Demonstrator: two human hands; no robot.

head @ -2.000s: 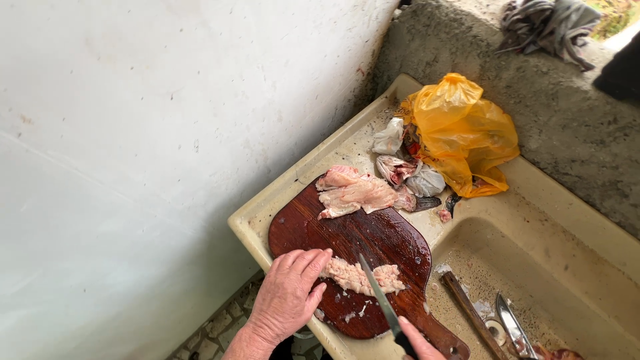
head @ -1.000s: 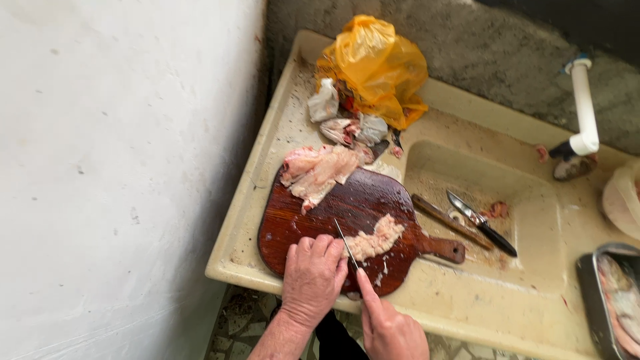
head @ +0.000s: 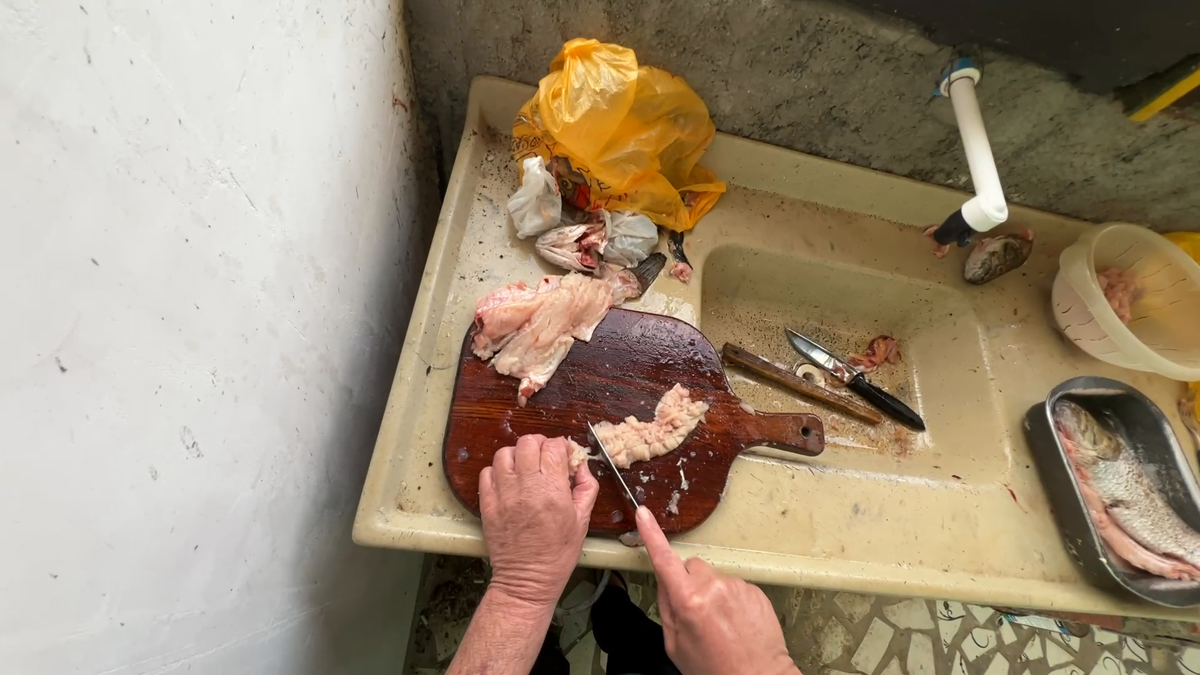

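Observation:
A dark wooden cutting board [head: 656,342] with a handle lies on the sink's drainboard. My left hand [head: 536,511] presses the left end of a strip of chopped pale flesh [head: 653,431] on it, fingers curled over a small piece. My right hand [head: 708,600] grips a knife [head: 614,466], index finger along the top of its blade, the blade against the strip just right of my left fingers. Its handle is hidden in my palm. A larger piece of pale pink flesh, seemingly fish [head: 544,328], lies on the board's upper left, reaching over its edge.
Behind the board are a yellow plastic bag [head: 628,122] and fish scraps [head: 572,246]. A black-handled knife [head: 855,380] and a wooden stick [head: 797,382] lie in the sink basin. To the right stand a plastic bowl [head: 1078,300] and a metal pan [head: 1055,478] holding fish. A white pipe [head: 975,150] juts from the wall.
The view has swung right, bringing the pipe, bowl and pan into sight. Both hands stay at the strip of flesh, and the knife is still in my right hand.

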